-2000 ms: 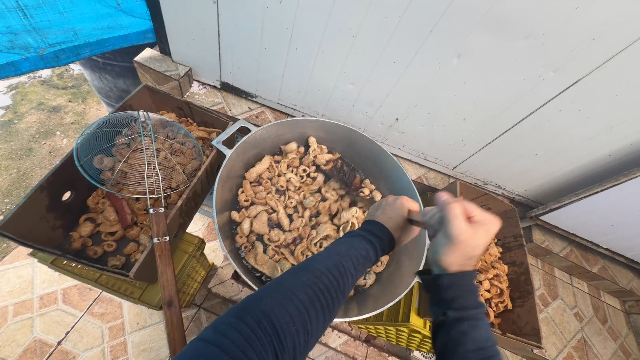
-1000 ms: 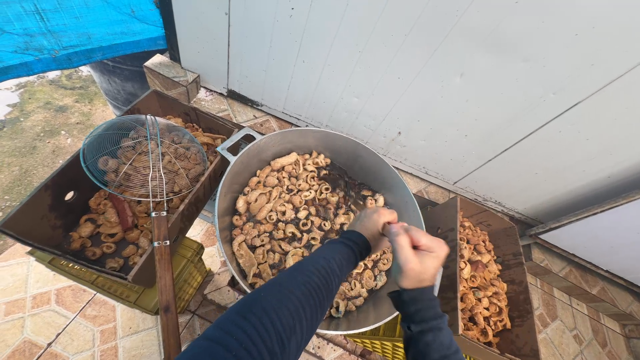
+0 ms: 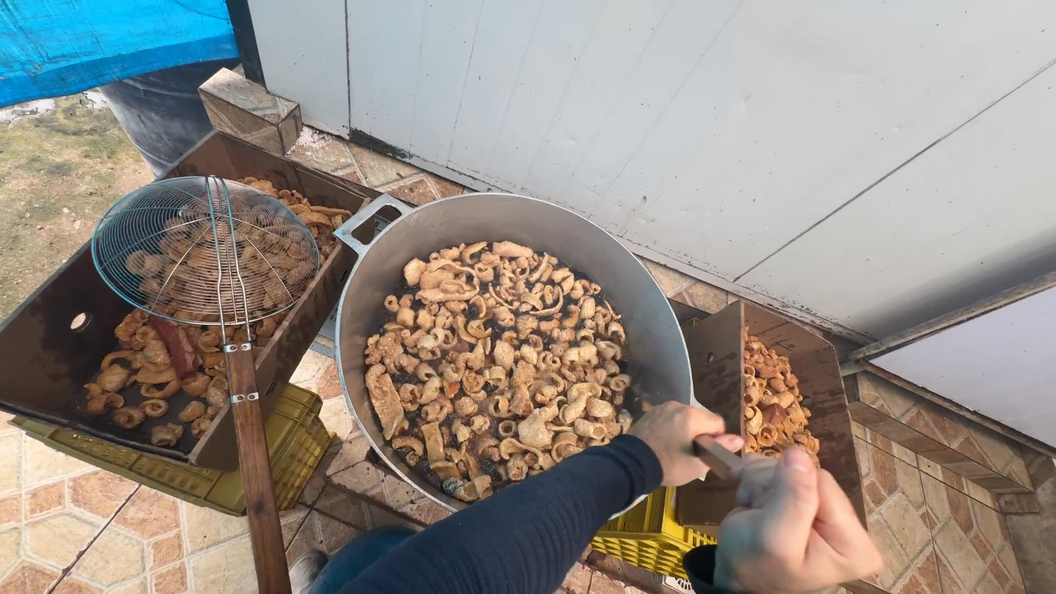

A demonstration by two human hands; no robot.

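Observation:
A large metal pot (image 3: 660, 330) stands in the middle, with many curled fried pork rinds (image 3: 503, 355) in dark liquid. Over its lower right rim, my left hand (image 3: 681, 441) grips a wooden handle (image 3: 716, 456). My right hand (image 3: 792, 520) is closed round the same handle, nearer its end, lower right of the pot. The tool's far end is hidden by my left hand and arm. A round wire skimmer (image 3: 206, 247) with a long wooden handle lies across the left box, touched by neither hand.
Cardboard boxes of fried pieces stand left (image 3: 49, 355) and right (image 3: 833, 388) of the pot, with a yellow plastic crate (image 3: 289, 445) under the left one and another yellow crate (image 3: 648, 536) below right. A pale panel wall (image 3: 660, 124) rises behind. Tiled floor (image 3: 91, 511) lies below.
Both hands have moved down and to the right, still on the handle, and are farther apart. The pieces in the pot have shifted and spread.

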